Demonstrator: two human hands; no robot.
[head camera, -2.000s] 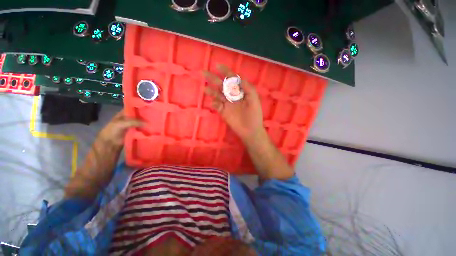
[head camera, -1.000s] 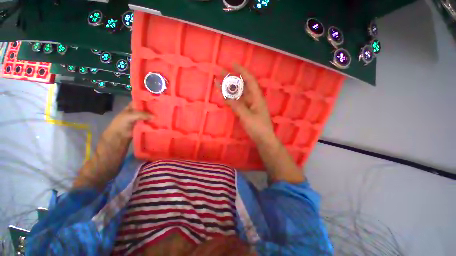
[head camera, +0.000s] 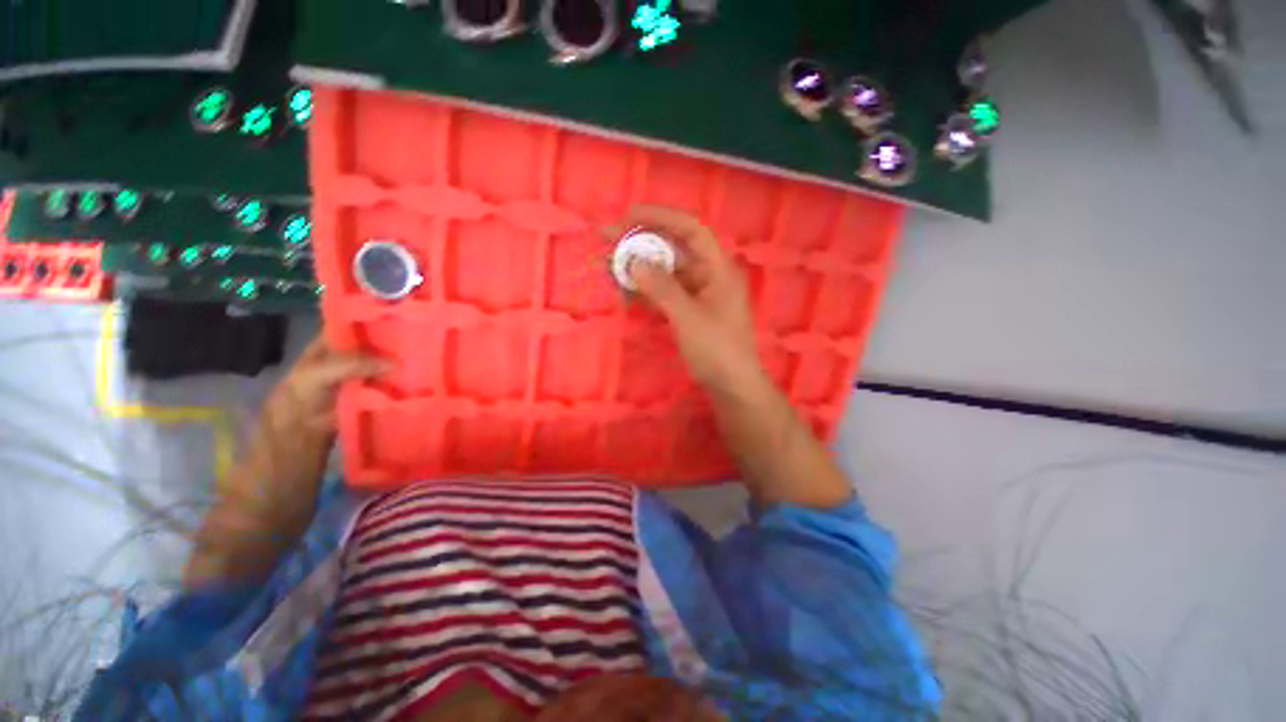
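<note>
A red compartment tray (head camera: 494, 339) is tilted against the striped top, its upper edge at the green shelf. One smartwatch (head camera: 387, 268) with a dark grey face lies in a pocket at the tray's left. My left hand (head camera: 327, 381) grips the tray's left edge, thumb on top, other fingers hidden beneath. My right hand (head camera: 698, 296) holds a second smartwatch (head camera: 643, 261), pale side up, between thumb and fingers above the tray's middle. The other tray pockets in view hold no watches.
A green-matted shelf (head camera: 733, 106) carries several watches, some lit purple or cyan-green (head camera: 656, 23). Lower tiers at left hold lit watches (head camera: 257, 120). Another red tray (head camera: 50, 268) stands far left. A black cable (head camera: 1072, 416) runs at right. Yellow tape (head camera: 107, 360) marks the floor.
The view has shifted, moving the tray and shelf left and down in the picture. My right hand still holds the pale watch, now with the thumb over it. My left hand keeps its grip.
</note>
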